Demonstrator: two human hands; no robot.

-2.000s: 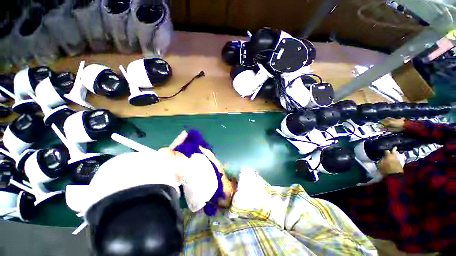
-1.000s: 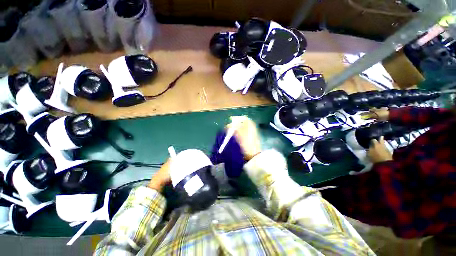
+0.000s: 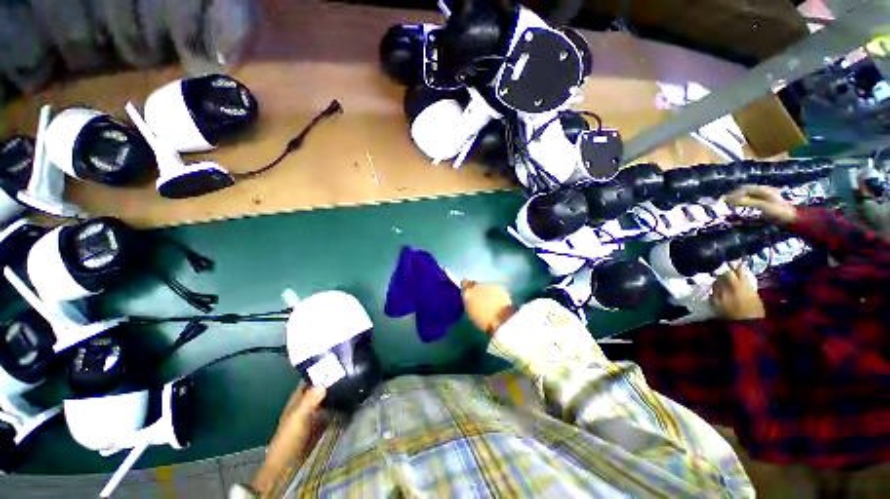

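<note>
A white-and-black security camera (image 3: 330, 336) is at the front of the green mat, its black ball head towards me with a pale square face showing. My left hand (image 3: 304, 404) holds it at its lower left side; part of the hand is hidden by the camera. My right hand (image 3: 485, 304) holds a crumpled purple cloth (image 3: 424, 292) by its right edge, over the mat to the right of the camera, apart from it.
Several cameras (image 3: 83, 258) with thin black leads stand at left. A heap of cameras (image 3: 542, 73) lies on the tan board (image 3: 322, 161). Rows of cameras (image 3: 625, 283) fill the right, where a person in red-and-black checks (image 3: 800, 361) has both hands. A metal post (image 3: 732, 102) slants at back right.
My right hand has moved down, and the cloth now hangs spread out to its left. The held camera has moved from close up to low over the mat, then slightly left.
</note>
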